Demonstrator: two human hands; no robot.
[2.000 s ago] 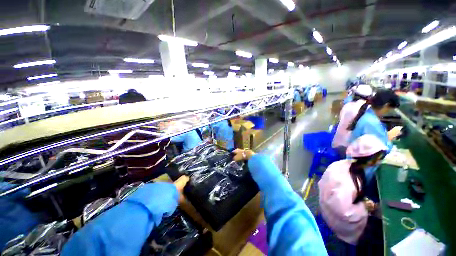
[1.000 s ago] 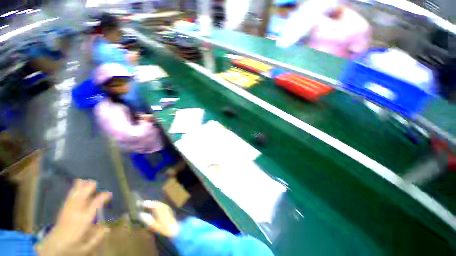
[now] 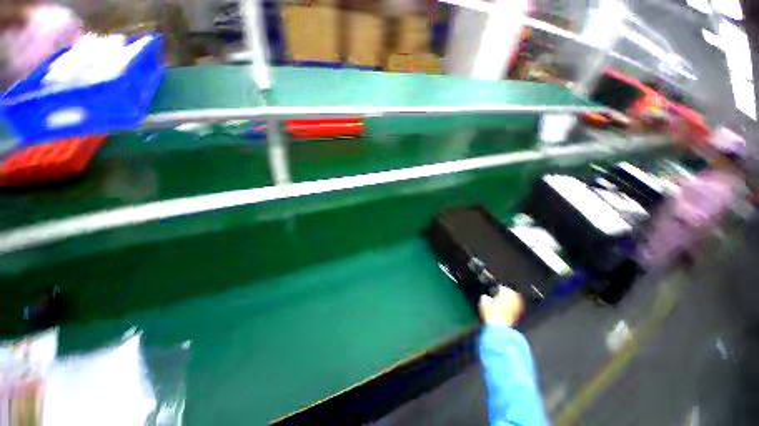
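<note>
A black tray (image 3: 518, 260) lies on the green bench, right of centre, turned at an angle. A small dark item with a few bright glints (image 3: 480, 273) is at its near left part; blur hides what it is. My right hand (image 3: 502, 307), in a blue sleeve, is at the tray's near edge with its fingertips by this item. Blur hides whether the fingers grip the item or the tray. My left hand is out of the picture. Clear plastic bags (image 3: 166, 387) lie at the bottom left beside white sheets (image 3: 96, 391).
A blue bin (image 3: 87, 96) with white contents stands on the raised shelf at the upper left. Red-orange trays (image 3: 52, 160) are below it. A white rail (image 3: 349, 180) crosses the bench. More dark trays (image 3: 574, 212) and a person in pink (image 3: 695, 208) are at the right.
The view has swung right along the bench, away from the aisle. My left hand has left the picture. My right hand has moved from over the floor area to the black tray.
</note>
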